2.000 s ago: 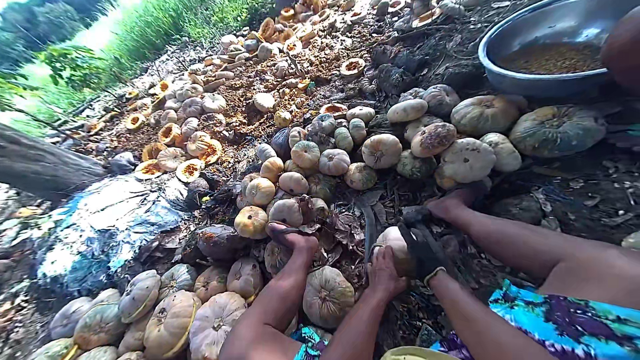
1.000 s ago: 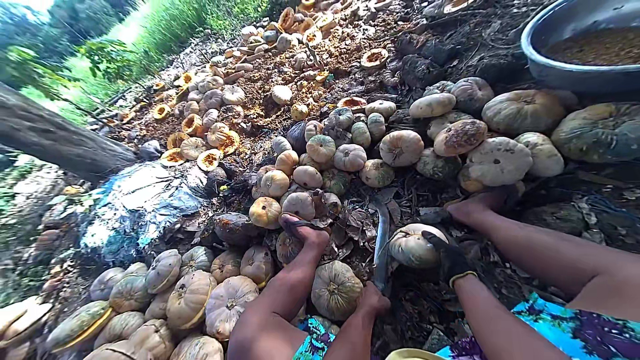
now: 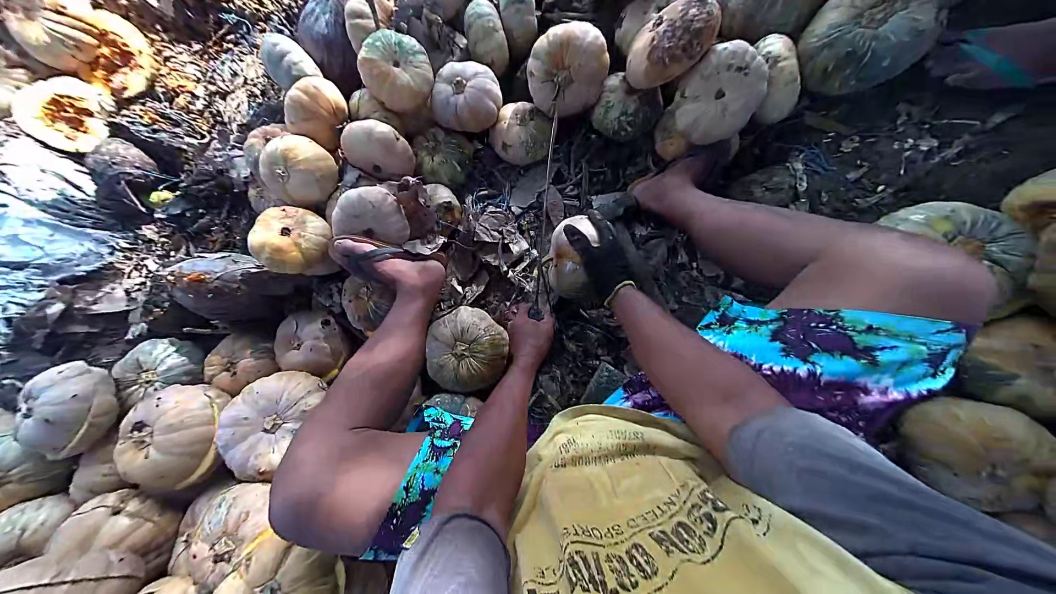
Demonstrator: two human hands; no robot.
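My bare left hand (image 3: 530, 332) grips the handle of a long blade, which looks like a machete (image 3: 546, 190). The blade is seen nearly edge-on as a thin line and points away from me. Just right of it, my right hand (image 3: 609, 257), in a dark glove, holds a pale pumpkin (image 3: 568, 262) low over the leaf litter between my feet. The blade runs close along the pumpkin's left side; whether they touch, I cannot tell. A ribbed pumpkin (image 3: 467, 349) lies beside my left wrist.
Whole pumpkins (image 3: 394, 70) lie in a heap ahead, with more at lower left (image 3: 272, 421) and at right (image 3: 973, 450). Cut-open pumpkins (image 3: 62, 114) are at upper left, above a pale plastic sheet (image 3: 45, 239). My sandalled left foot (image 3: 392, 262) stands near the heap.
The view has tilted down. My left hand was against the pumpkin two seconds ago, then lower beside it. The blade, broadside a second ago, now shows edge-on.
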